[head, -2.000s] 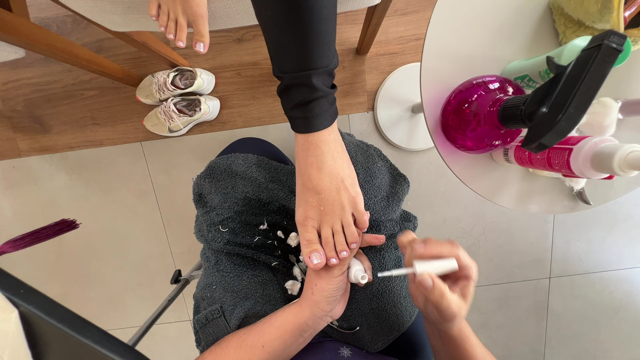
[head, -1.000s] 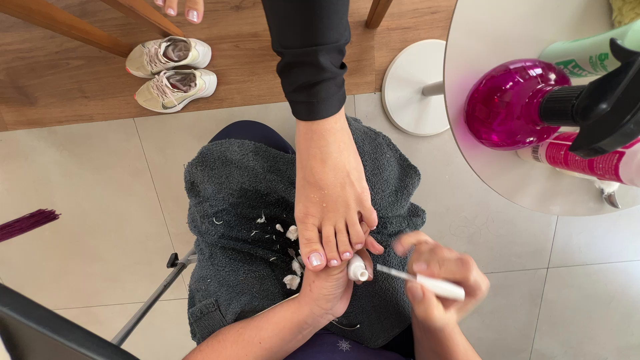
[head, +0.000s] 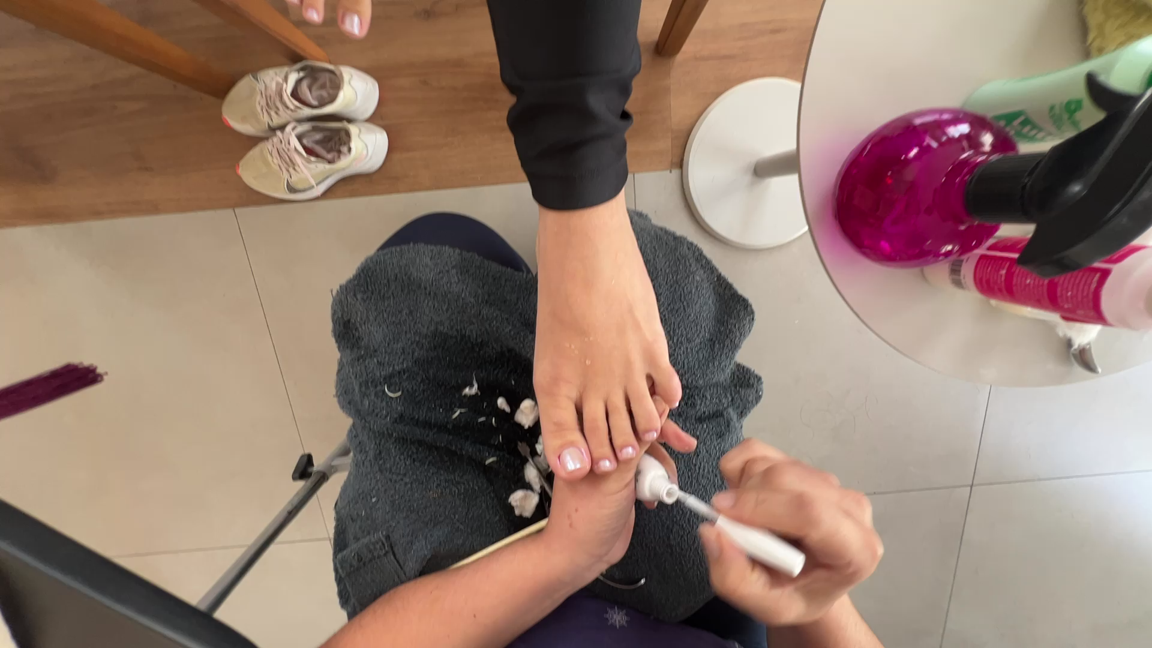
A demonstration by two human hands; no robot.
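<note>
A person's bare foot (head: 598, 333) in a black trouser leg rests over a dark grey towel (head: 432, 360) on my lap, its toenails shiny. My left hand (head: 598, 504) is under the toes and holds a small white nail polish bottle (head: 650, 479), uncapped, mouth towards the right. My right hand (head: 792, 531) grips the white cap (head: 760, 547) of the polish brush, whose bristle tip is at the bottle's mouth. Cotton tufts (head: 525, 502) and small clippings lie on the towel left of the toes. A thin tool is partly hidden among the cotton.
A round side table (head: 886, 310) at the right bears a pink spray bottle (head: 927, 189), a green bottle (head: 1035, 94) and a pink-labelled bottle (head: 1044, 279). Its white base (head: 742, 162) stands on the floor. Sneakers (head: 310, 153) sit at upper left, a metal bar (head: 274, 531) at lower left.
The brush in my right hand has come closer to the bottle, and its tip is now at the mouth. My left hand still holds the bottle under the toes.
</note>
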